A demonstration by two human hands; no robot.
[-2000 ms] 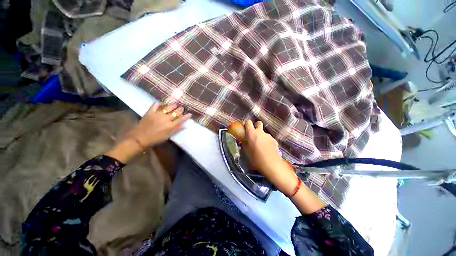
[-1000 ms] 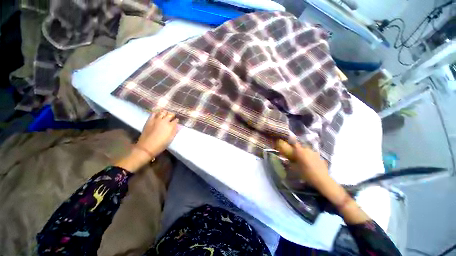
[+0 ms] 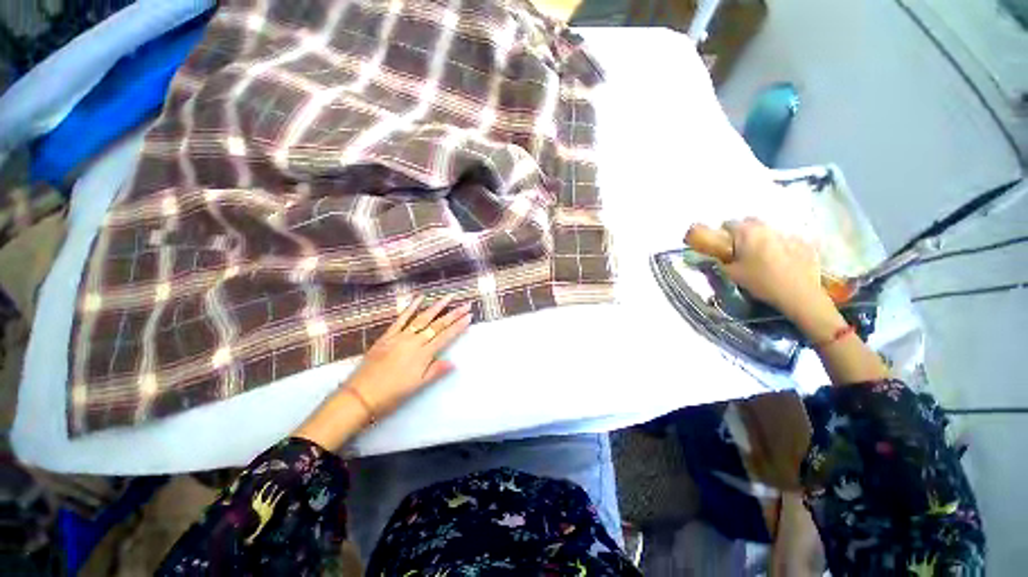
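Observation:
The brown plaid garment (image 3: 372,124) lies bunched on the white ironing table cover (image 3: 665,135), its straight hem (image 3: 271,344) running along the near side. My left hand (image 3: 411,349) lies on the cloth edge near the middle of the hem, fingers spread and palm down. My right hand (image 3: 772,271) is closed on the wooden handle of the steam iron (image 3: 733,321). The iron is on the right part of the table, off the garment, with its pointed tip towards the upper left. Whether its soleplate touches the cover cannot be told.
A stained iron rest cloth (image 3: 834,220) is at the table's right side. A dark hose (image 3: 947,220) and thin cables run off right. A pale padded board with bright blue beneath (image 3: 113,101) is at upper left. A teal object (image 3: 771,118) stands beyond the table.
The view has turned to the right. The iron has moved right, away from the garment's hem, in my right hand. My left hand has shifted along the hem, its fingers now spread.

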